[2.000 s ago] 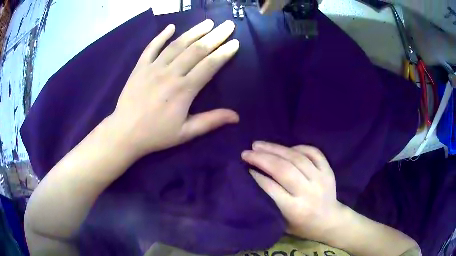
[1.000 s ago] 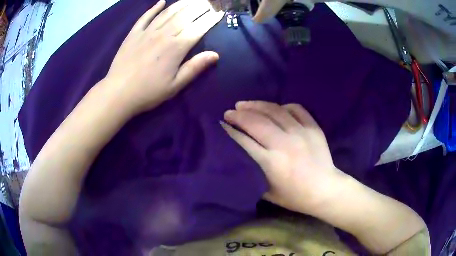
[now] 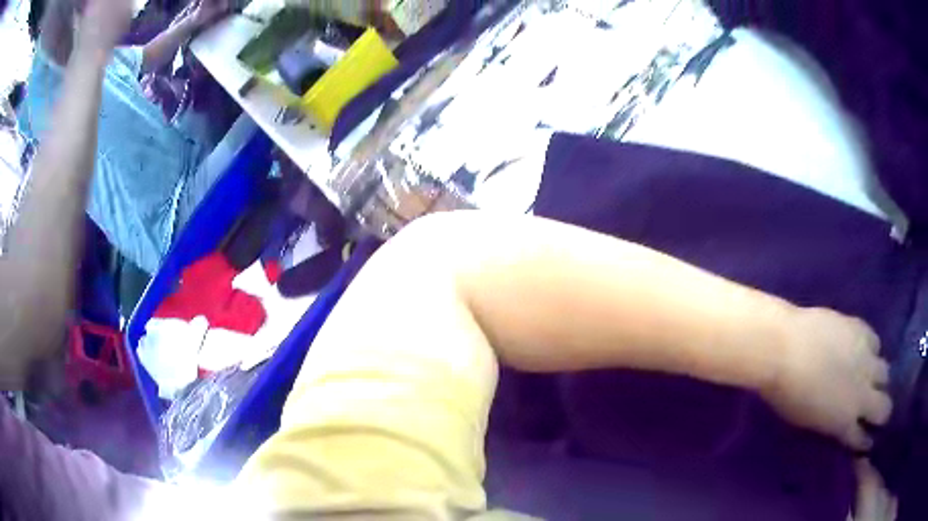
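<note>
The deep purple cloth (image 3: 651, 193) covers the right and lower right of the view. My left arm crosses it from the lower middle. My left hand (image 3: 834, 377) is on the cloth near the right edge, its fingers bent and close together. Whether it grips a fold cannot be told. Only a small part of my right hand (image 3: 873, 497) shows, cut off at the bottom right just below my left hand. What its fingers do is hidden.
White table with peeling tape (image 3: 488, 122), upper middle. Blue-sided container (image 3: 188, 259) with red and white cloth, left. Yellow box (image 3: 351, 76) on another table behind. Red basket (image 3: 99, 356). Another person's blurred forearm (image 3: 46, 214) at far left; a person in light blue (image 3: 137, 163) behind it.
The view has swung left, so the machine and scissors are out of sight. My left hand's fingers went from spread to bent. My right hand is now mostly cut off by the edge.
</note>
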